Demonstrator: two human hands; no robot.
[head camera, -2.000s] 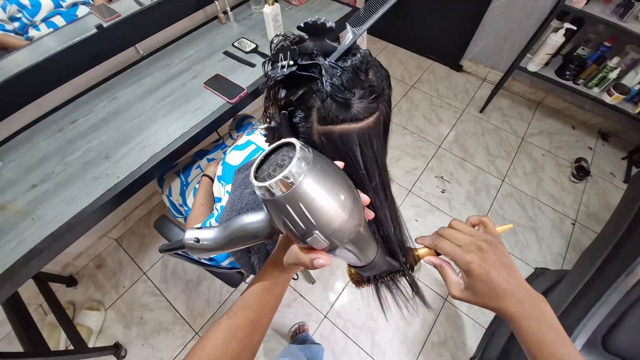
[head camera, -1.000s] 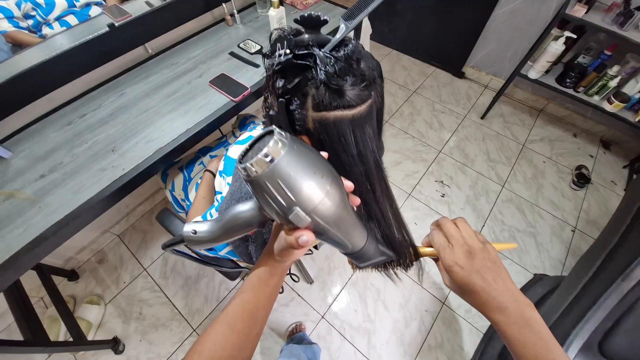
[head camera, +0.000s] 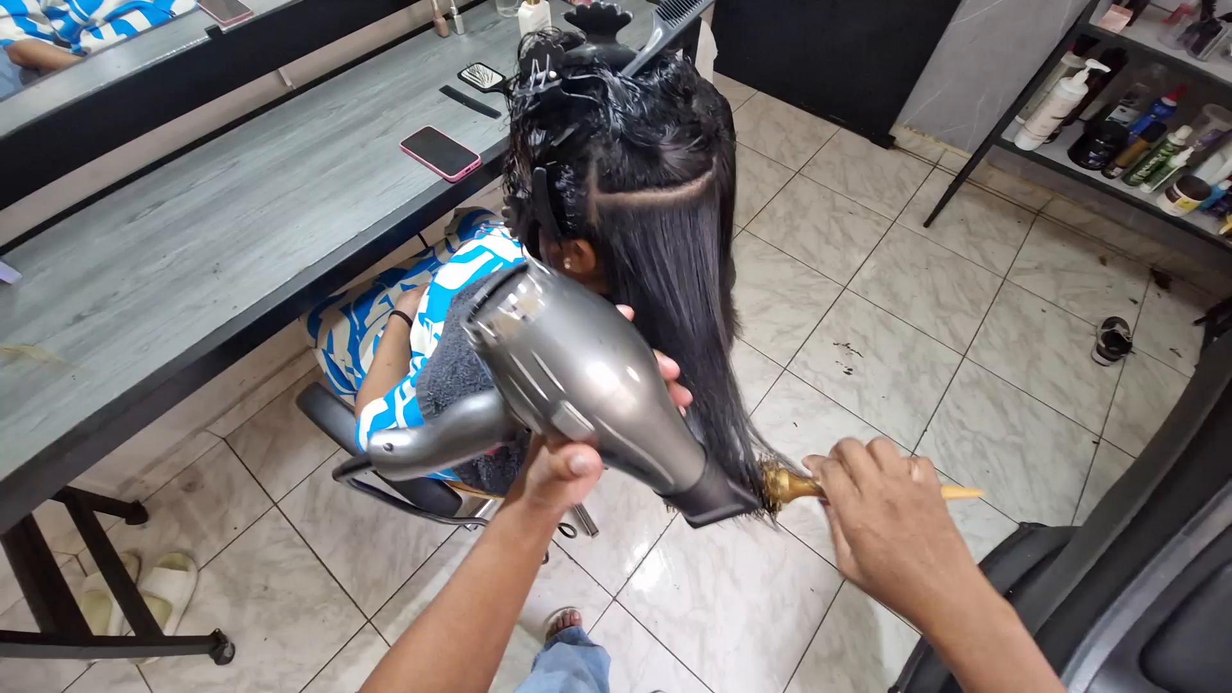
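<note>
My left hand (head camera: 568, 467) is wrapped round the body of a grey hair dryer (head camera: 606, 375), fingers partly hidden behind it. The dryer's black flat nozzle (head camera: 712, 496) sits against the ends of a seated person's long dark hair (head camera: 674, 279). My right hand (head camera: 881, 510) grips the wooden handle of a round hairbrush (head camera: 784, 484), its bristles at those hair ends beside the nozzle. Above a parting, the upper hair is pinned up with a black claw clip (head camera: 597, 24) and other clips, and a grey comb (head camera: 664, 34) is stuck in it.
A grey wooden counter (head camera: 241, 202) on the left holds a phone (head camera: 441, 154), a paddle brush (head camera: 481, 77) and bottles. A shelf (head camera: 1049, 154) of hair products stands at the upper right. A black chair (head camera: 1136, 577) is at the lower right, slippers (head camera: 168, 587) at the lower left.
The brush's bristles, under the hair two seconds ago, now show at the right side of the hair ends. Both hands keep their holds.
</note>
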